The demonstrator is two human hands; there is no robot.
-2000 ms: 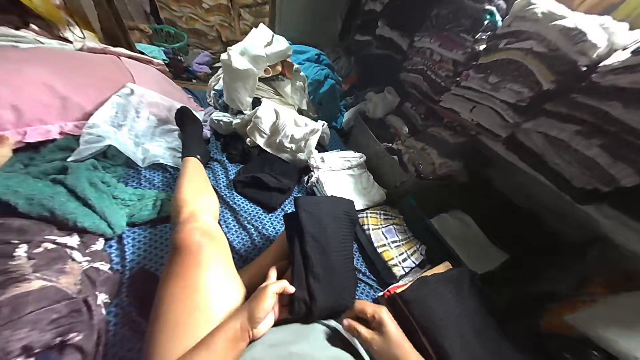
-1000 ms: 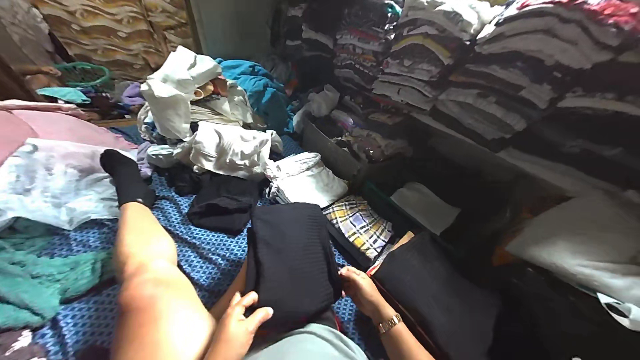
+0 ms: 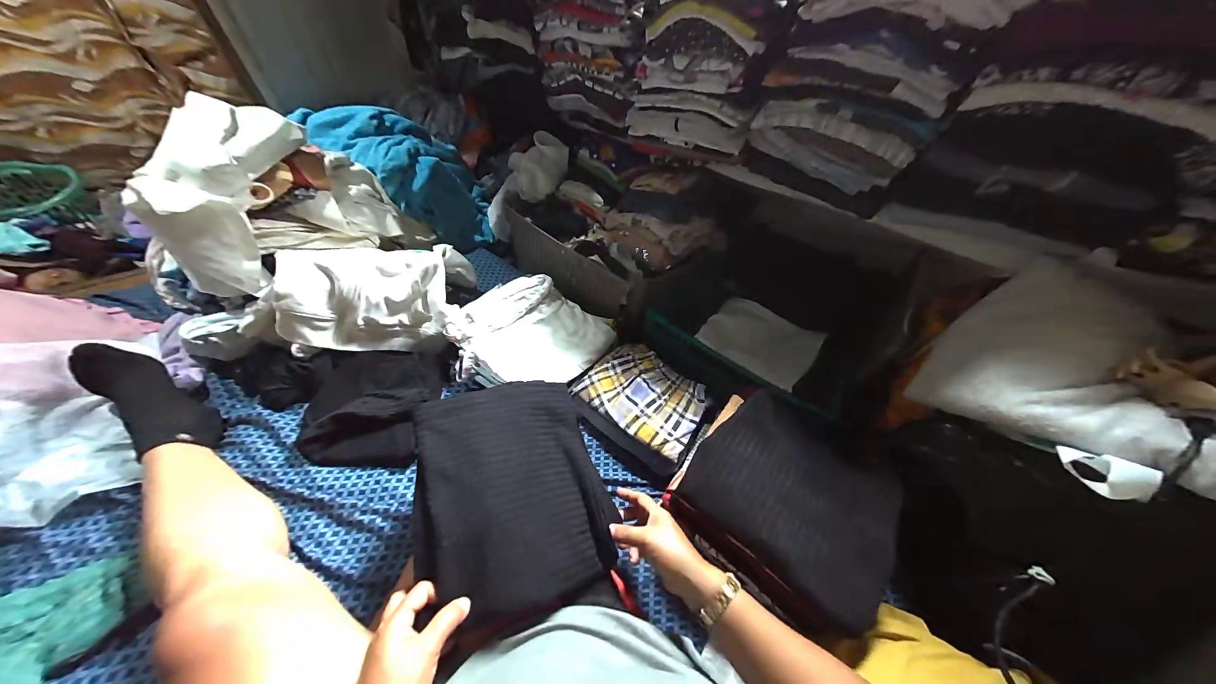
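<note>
A folded black ribbed garment lies directly before me, a bit of red showing at its near right edge. My left hand rests at its lower left corner, fingers apart. At its right edge is my right hand, fingers spread and fingertips at the cloth; a metal watch is on that wrist. To the right, another folded black garment tops a stack of folded clothes. A folded plaid cloth and a folded white cloth lie beyond.
My leg in a black sock stretches over the blue patterned sheet. Heaped white clothes and a teal cloth lie behind. Stacks of folded clothes line the shelf at back right. A dark green bin holds a white cloth.
The view has swung to the right. My right hand's fingers, near the garment's lower edge in the oldest frame, are now spread at its right side. The black garment stays in front of me.
</note>
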